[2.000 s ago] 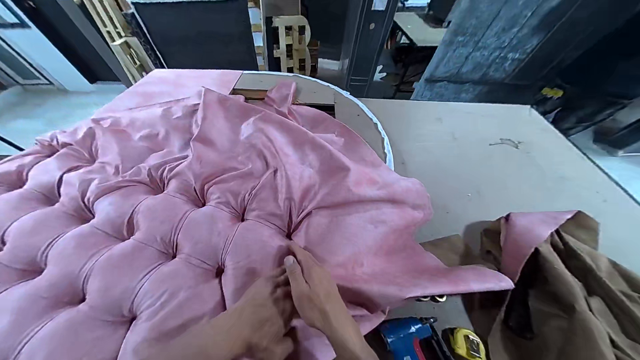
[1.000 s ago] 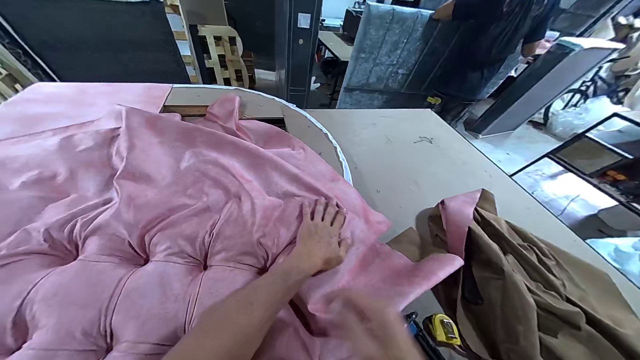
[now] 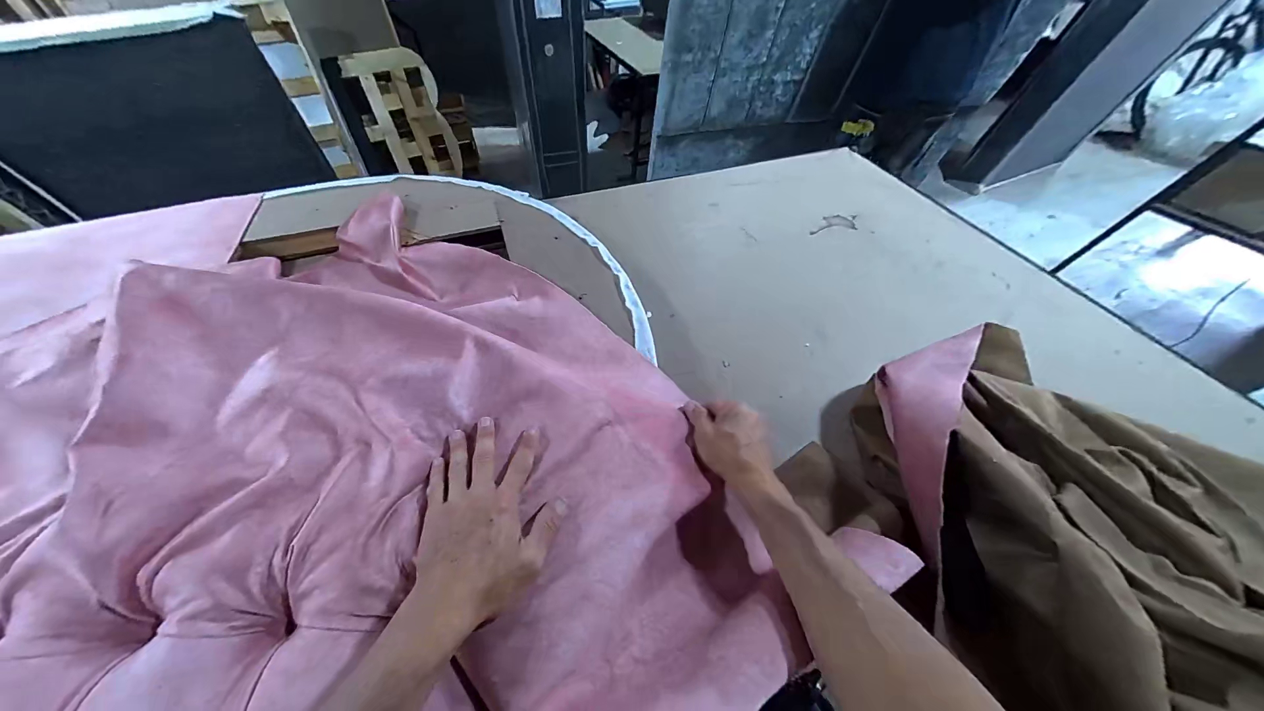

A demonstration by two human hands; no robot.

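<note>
Pink upholstery fabric (image 3: pixel 326 395) with button-tufted folds at the lower left lies over a curved panel edged in white (image 3: pixel 617 267). My left hand (image 3: pixel 479 533) rests flat on the fabric, its fingers spread and palm down. To its right, my right hand (image 3: pixel 729 434) pinches the outer edge of the fabric near the panel's rim, and the cloth is drawn smooth between the two hands. A loose flap of fabric hangs under my right forearm. At the panel's far side, part of a wooden frame (image 3: pixel 296 243) shows past the fabric.
The panel lies on a large beige worktable (image 3: pixel 770 257). Crumpled brown cloth with a pink face (image 3: pixel 1076 523) is heaped at the right. A black object (image 3: pixel 800 691) shows partly at the bottom edge. Behind the table are a grey tufted panel (image 3: pixel 741 69) and wooden slatted pieces (image 3: pixel 405 109).
My right hand, blurred low beside the loose flap one second ago, has moved up to the fabric's outer edge and grips it. My left hand now lies farther from that edge.
</note>
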